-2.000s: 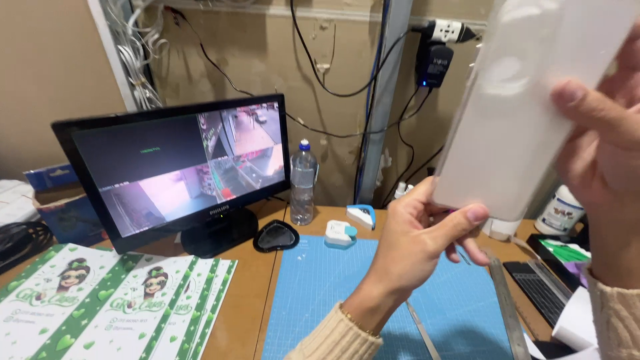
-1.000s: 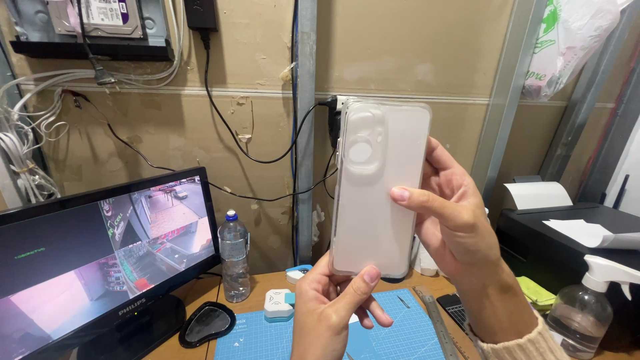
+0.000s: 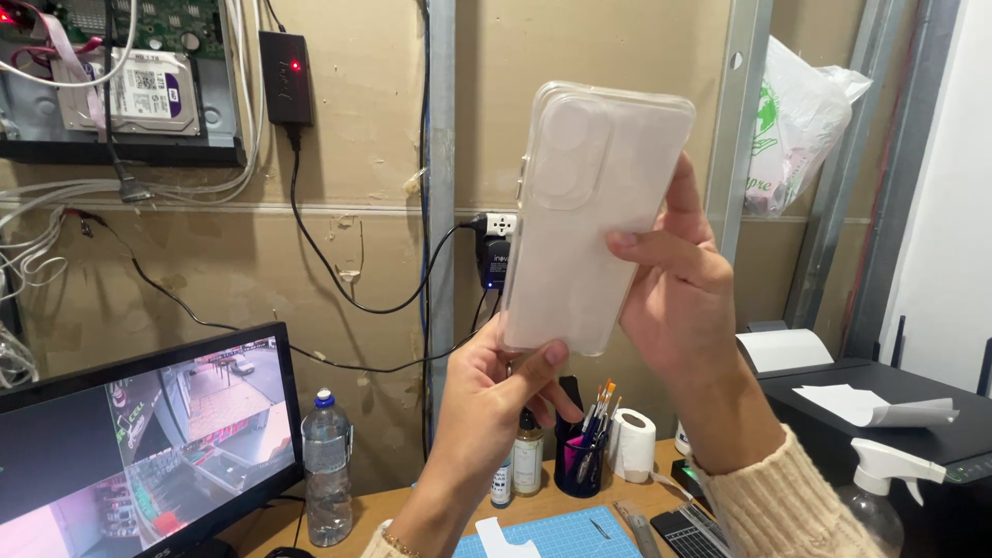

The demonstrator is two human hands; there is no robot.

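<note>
A clear phone case (image 3: 577, 256) with a whitish back and a raised camera area is held up in front of the wall, tilted a little to the right. My left hand (image 3: 504, 387) pinches its bottom edge, thumb on the near face. At the right side of the case, my right hand (image 3: 682, 279) grips the edge, with the thumb on the back and the fingers behind. The far face of the case is hidden. Below lies a blue cutting mat (image 3: 573, 535) with a white cut piece (image 3: 504, 539) on it.
A monitor (image 3: 293, 418) and a water bottle (image 3: 327, 473) stand at left. Behind the hands are small bottles (image 3: 528, 457), a brush holder (image 3: 579, 465) and a paper roll (image 3: 632, 446). A printer (image 3: 868, 387) and a spray bottle (image 3: 880, 496) are at right. Cables run along the wall.
The view has tilted upward. Both hands still hold the case, which leaned right two seconds ago, stood nearly upright one second ago and now leans right again.
</note>
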